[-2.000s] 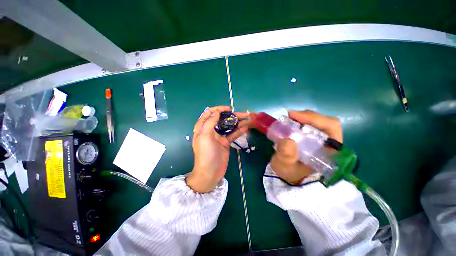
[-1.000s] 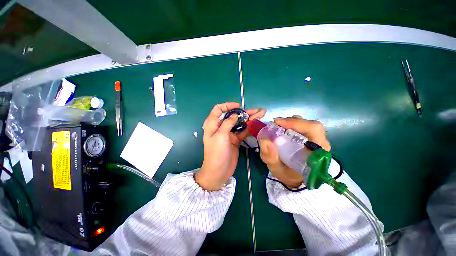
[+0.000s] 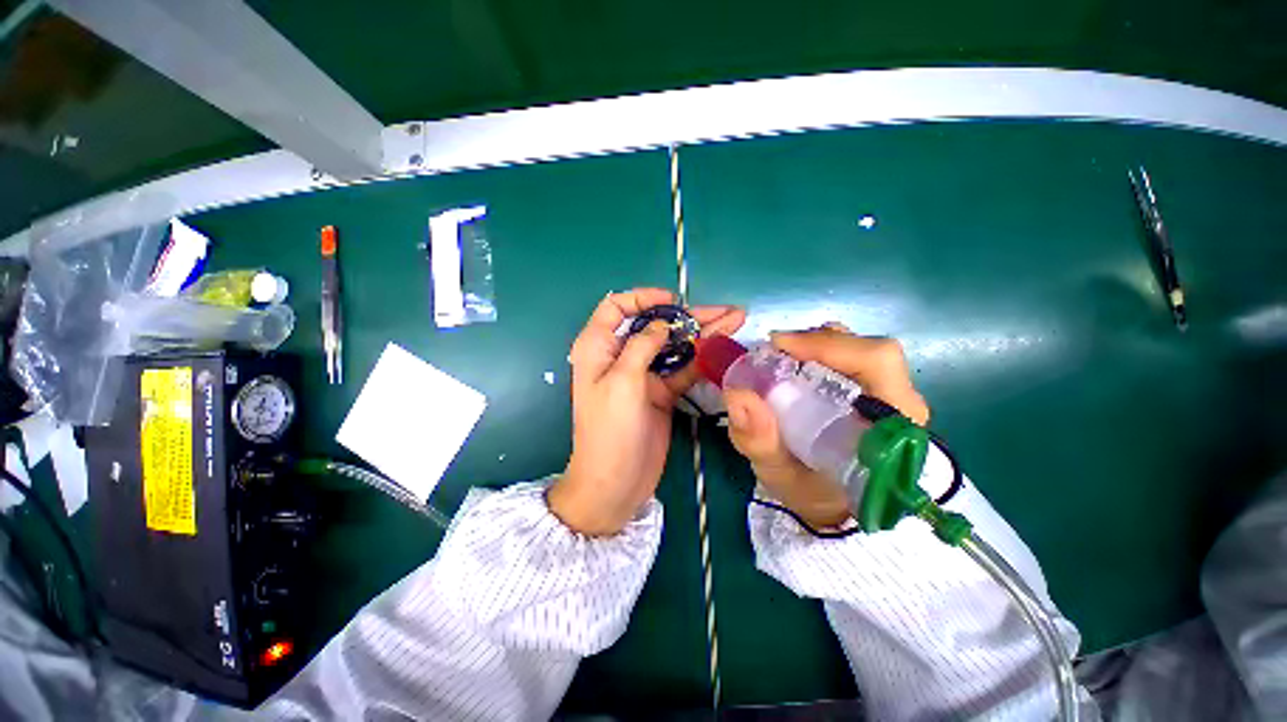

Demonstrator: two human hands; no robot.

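Observation:
My left hand [image 3: 617, 409] holds a round black workpiece [image 3: 679, 353] with a shiny centre between thumb and fingers. My right hand [image 3: 833, 423] is closed around a clear dispensing syringe [image 3: 812, 412] with pinkish-white contents. Its red front end [image 3: 720, 360] points at the workpiece; the tip is too small to tell if it touches. A green adapter [image 3: 892, 473] caps the rear, with a clear hose [image 3: 1002, 578] running down from it. A thin black cable loops by my right hand. Some white material shows under the workpiece, partly hidden.
A black dispenser box [image 3: 184, 564] with gauge stands at left, a clear plastic bag [image 3: 85, 317] and clear tube [image 3: 212, 322] behind it. A white paper square [image 3: 411, 422], orange-ended tweezers [image 3: 332, 303] and a small bag [image 3: 463, 268] lie left of centre. Dark tweezers [image 3: 1157, 247] lie at right.
Since the oldest frame, the syringe has come left and closer to the workpiece, and my left thumb has moved over the workpiece. Almost nothing differs from one second ago.

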